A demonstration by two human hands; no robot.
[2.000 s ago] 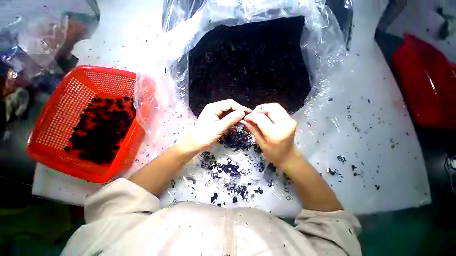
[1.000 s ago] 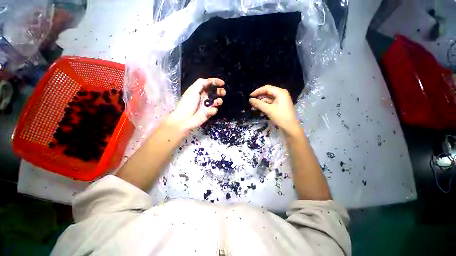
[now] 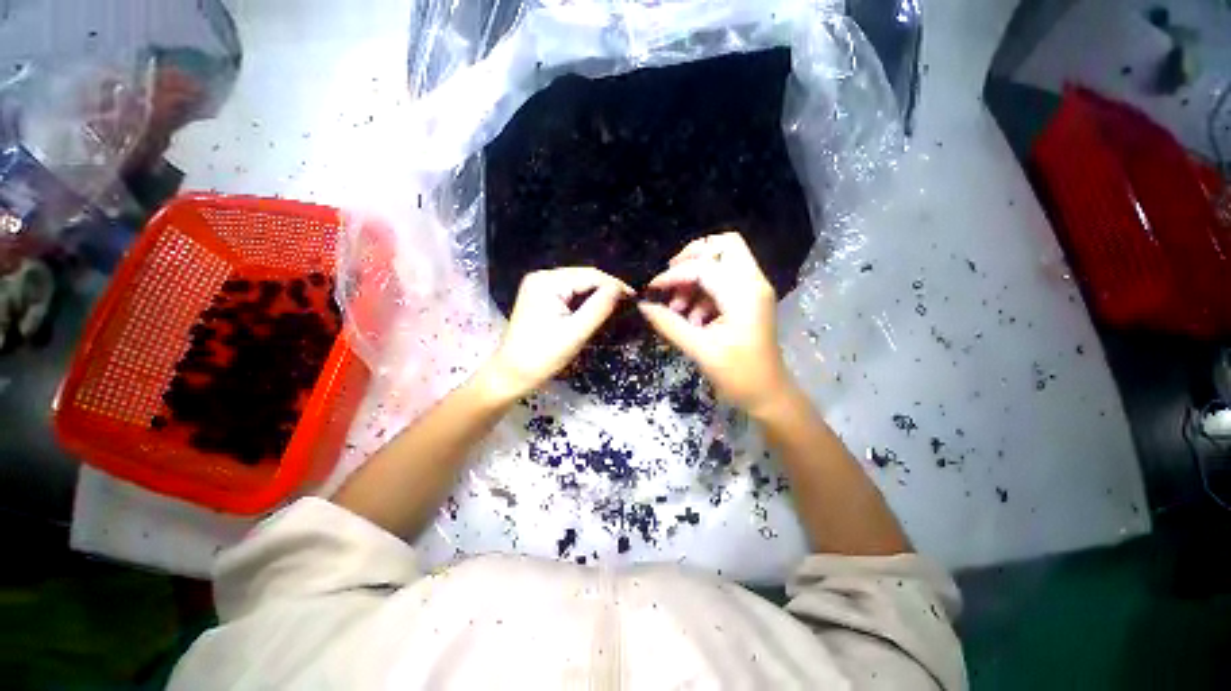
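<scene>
My left hand (image 3: 551,328) and my right hand (image 3: 721,319) meet fingertip to fingertip at the near edge of the dark heap (image 3: 648,169). A small black piece (image 3: 635,294) shows between the two sets of fingertips; its shape is too small to tell. The left fingers are curled, and what lies in that palm is hidden. The heap fills the open mouth of a clear plastic bag (image 3: 851,142). Black trimmings (image 3: 608,459) lie scattered on the white sheet between my forearms.
An orange-red perforated basket (image 3: 115,358) stands at the left, partly filled with black pieces (image 3: 257,365); the bag's edge overlaps its rim. A darker red basket (image 3: 1134,216) is at the far right. Clear bags with reddish contents (image 3: 128,115) lie at the upper left.
One second ago my hands were apart, the left open around black pieces. Now they have come together at the fingertips. The camera view has also shifted slightly.
</scene>
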